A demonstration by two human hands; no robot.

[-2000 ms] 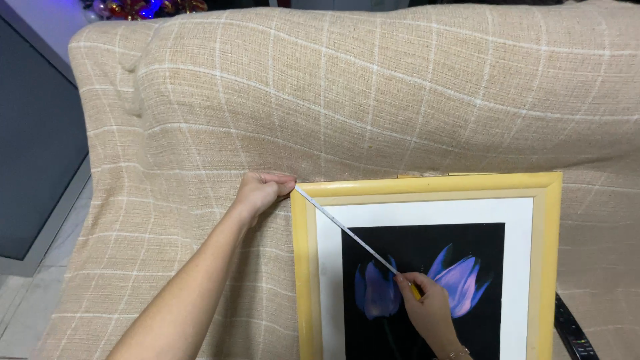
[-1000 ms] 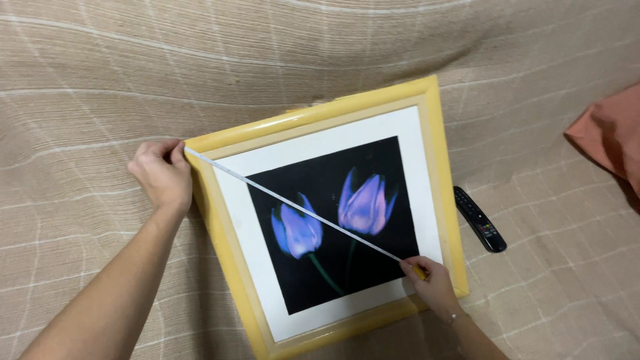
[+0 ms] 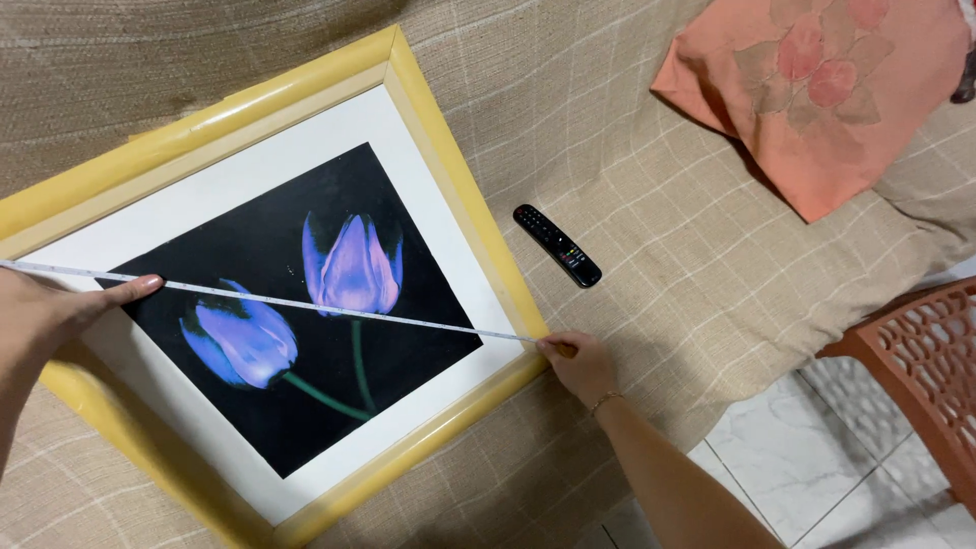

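A yellow-framed picture [image 3: 450,206] of two purple tulips on black, with a white mat, leans tilted on the covered sofa. A thin white measuring tape [image 3: 343,311] runs taut diagonally across it, from the left edge of view to the lower right corner of the frame. At that corner my right hand [image 3: 579,366] grips the tape's small yellow-orange case, mostly hidden by the fingers. My left hand [image 3: 84,301] lies over the left part of the picture, its thumb stretched along the tape; whether it pinches the tape is not clear, as the hand is cut off by the view.
A black remote control [image 3: 558,245] lies on the checked beige sofa cover [image 3: 656,229] right of the frame. Farther right is an orange cushion [image 3: 823,137] with a flower pattern. A brown openwork plastic chair [image 3: 884,343] stands at the right edge over white floor tiles [image 3: 785,435].
My right hand has moved down along the diagonal to the frame's lower right corner, drawing out more tape. My left thumb now extends along the tape. The view has swung right.
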